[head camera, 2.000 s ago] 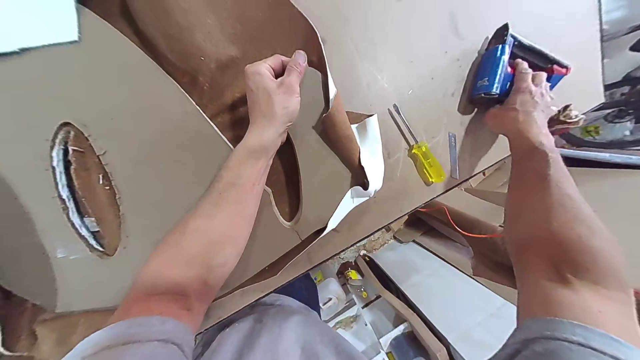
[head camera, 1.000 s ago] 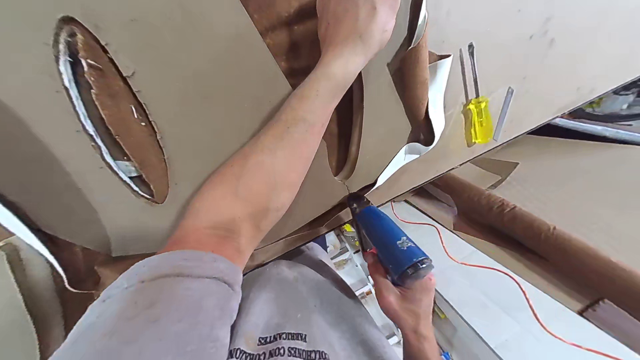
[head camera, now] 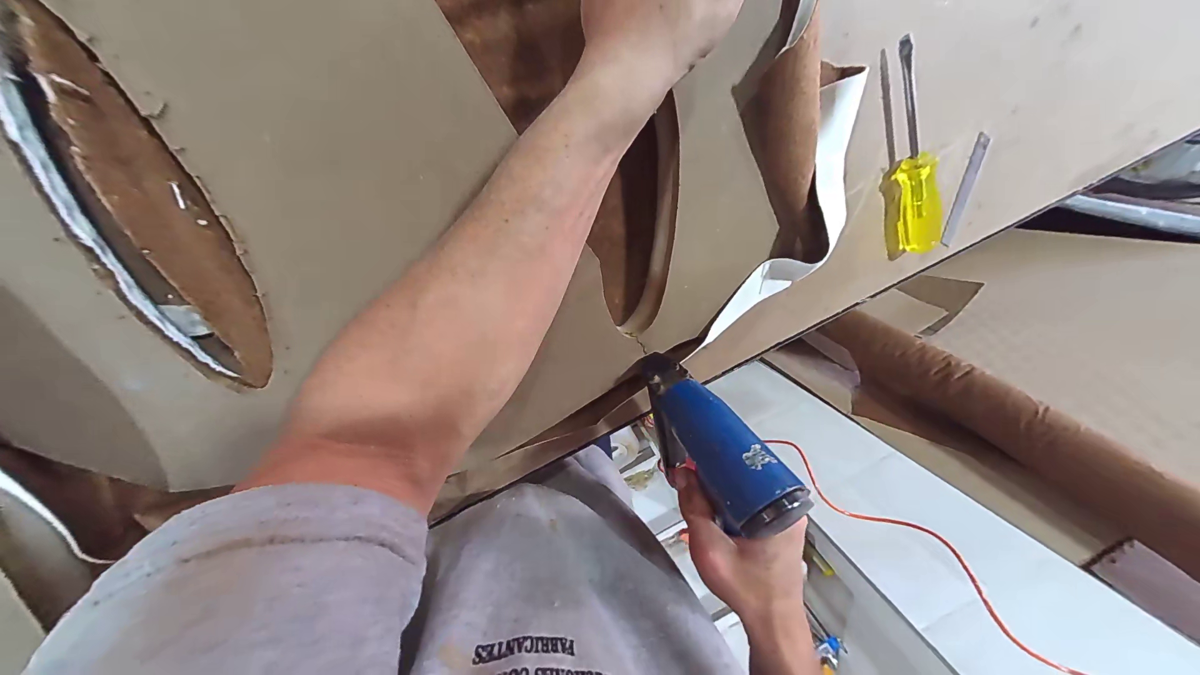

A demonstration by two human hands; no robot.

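Note:
My right hand (head camera: pixel 741 553) is closed around a blue pneumatic stapler (head camera: pixel 727 450), low in the view at the near edge of the work surface. The tool's dark nose meets the edge of a beige sheet (head camera: pixel 403 169), just below a long oval cutout (head camera: pixel 642 225). My left hand (head camera: pixel 661 33) lies on the sheet and brown material above that cutout, partly beyond the top of the view; its fingers are hidden. Beside the cutout, a folded strip of brown and white material (head camera: pixel 830 169) runs down to the edge.
A screwdriver with a yellow handle (head camera: pixel 919 202) and a thin metal strip (head camera: pixel 966 190) lie at the upper right. An orange hose (head camera: pixel 900 522) trails over a pale surface below. A brown roll (head camera: pixel 1012 412) lies at the right. Another oval opening (head camera: pixel 159 206) is at the left.
My right hand has brought the blue stapler from the far right of the surface to its near edge, by the cutout. The view has shifted. Over the last second both hands stay about where they were.

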